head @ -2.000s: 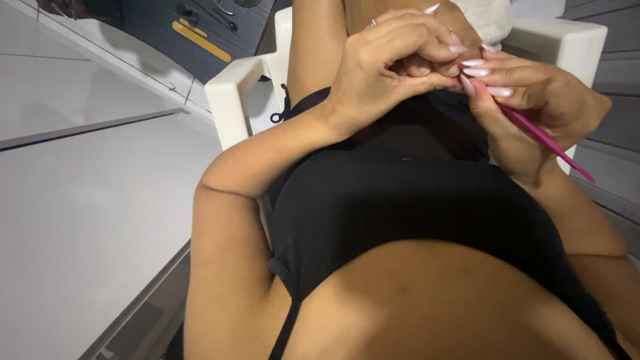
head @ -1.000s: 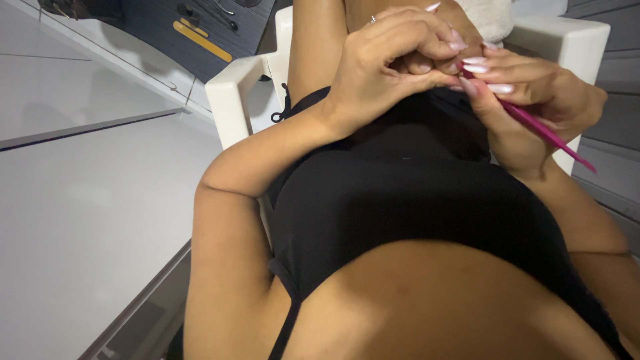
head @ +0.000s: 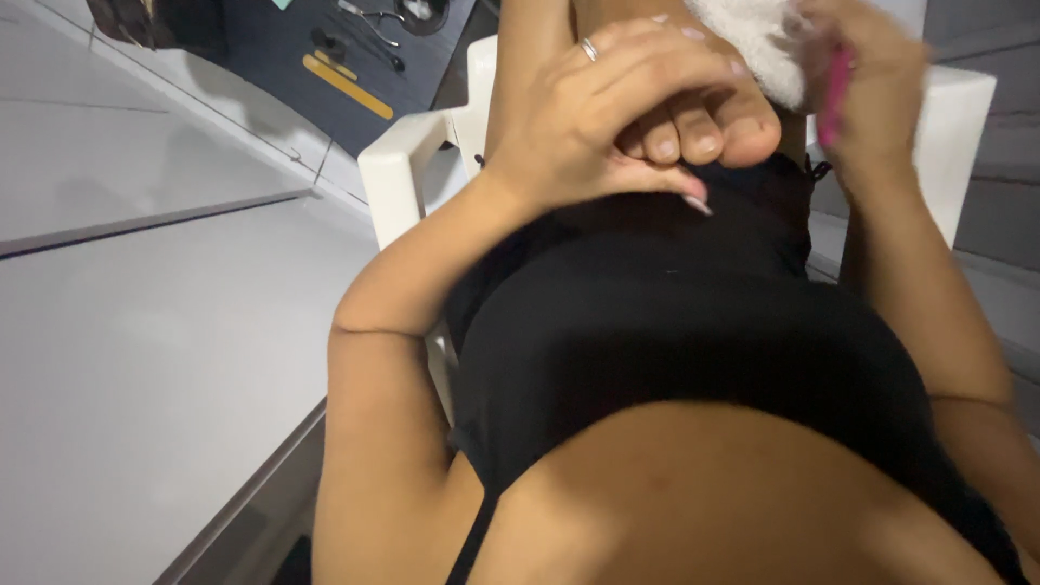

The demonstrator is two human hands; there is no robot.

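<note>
My left hand, with a ring on one finger, is wrapped around the front of a bare foot, its thumb below the toes. The toes point down toward my black top. To the right, my right hand is raised and blurred, closed around a slim pink tool whose kind I cannot tell. Behind the foot and beside my right hand lies a white towel. The tips of my right fingers are too blurred to make out and overlap the towel's edge.
A white plastic chair has armrests on both sides of me. At upper left, a dark surface bears a yellow nail file, a metal nipper and a round dark container. Pale tiled floor spreads at left.
My right hand has moved away from the toes, up and to the right, with the pink tool in it. The toes are now exposed. My left hand remains at the foot, its thumb extended below the toes.
</note>
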